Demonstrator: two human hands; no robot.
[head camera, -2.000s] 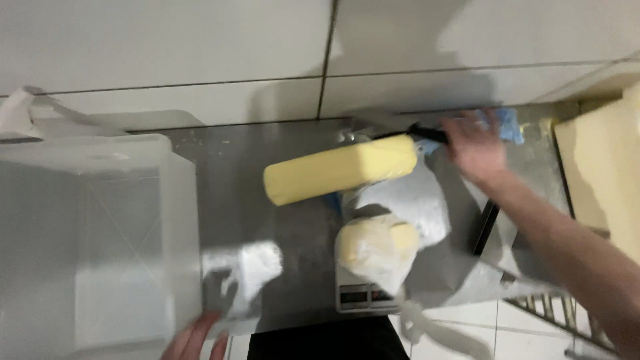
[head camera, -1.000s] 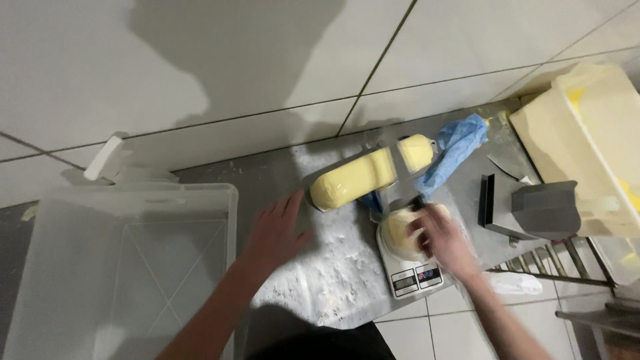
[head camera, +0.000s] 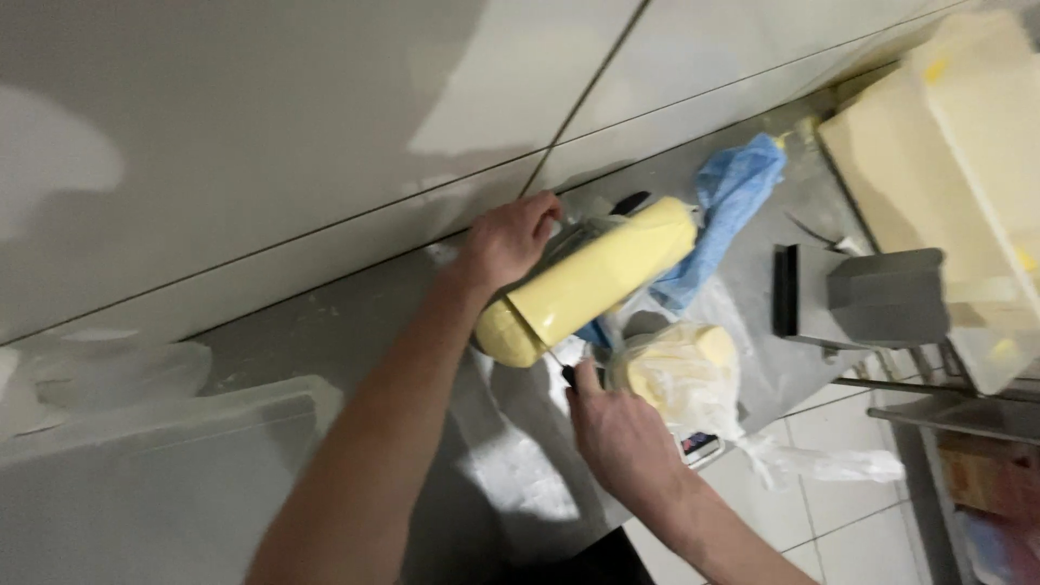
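Observation:
A thick yellow log (head camera: 605, 272), perhaps cheese or butter, lies slantwise on the grey worktop in clear film. My right hand (head camera: 621, 435) holds the black handle of a knife (head camera: 569, 374), whose thin blade sits in a cut near the log's lower left end. My left hand (head camera: 512, 236) is at the back edge of the log, by the clear film, its fingers curled; whether it grips the film cannot be told. Right of the knife, a plastic bag with pale yellow pieces (head camera: 686, 366) rests on a kitchen scale (head camera: 700, 445), which it mostly hides.
A blue cloth (head camera: 731, 203) lies behind the log's right end. Farther right are a grey metal holder (head camera: 886, 296) and large cream tubs (head camera: 886, 146) with yellow residue. A translucent plastic bin (head camera: 162, 487) stands at the lower left, below the tiled wall (head camera: 325, 122).
My left hand has moved from the near left of the log to its back edge. My right hand has moved from over the scale to the log's left end, with the knife now at the log.

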